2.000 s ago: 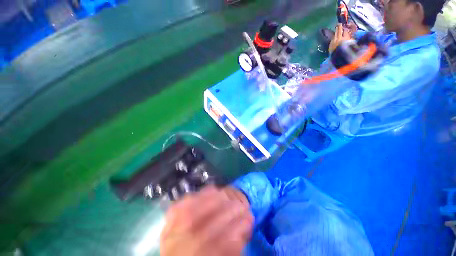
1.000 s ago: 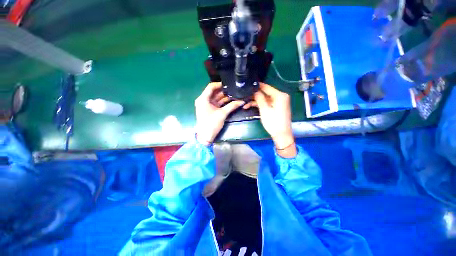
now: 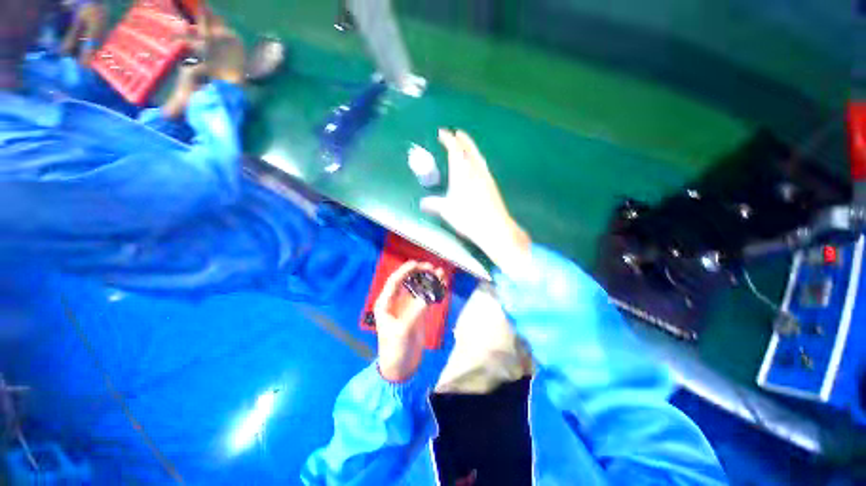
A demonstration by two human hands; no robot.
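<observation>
My left hand (image 3: 403,327) holds a round dark housing (image 3: 423,285) with a shiny surface, above the red tray (image 3: 441,326) at the bench edge by my lap. My right hand (image 3: 475,195) is over the green bench with fingers apart, beside the white squeeze bottle (image 3: 423,165). It looks empty. A gap to the bottle shows at the fingers, but blur hides whether the thumb touches it. Part of the tray is hidden by my left hand.
The black press fixture (image 3: 707,233) stands on the green bench (image 3: 560,180) at right, with the blue control box (image 3: 815,313) beyond it. A dark blue bundle (image 3: 349,123) lies behind the bottle. At left, another person's blue sleeve (image 3: 214,123) and a red tray (image 3: 142,47) show.
The view has swung left. Both hands have left the press fixture. My left hand now holds the housing over the red tray, and my right hand has moved to beside the bottle.
</observation>
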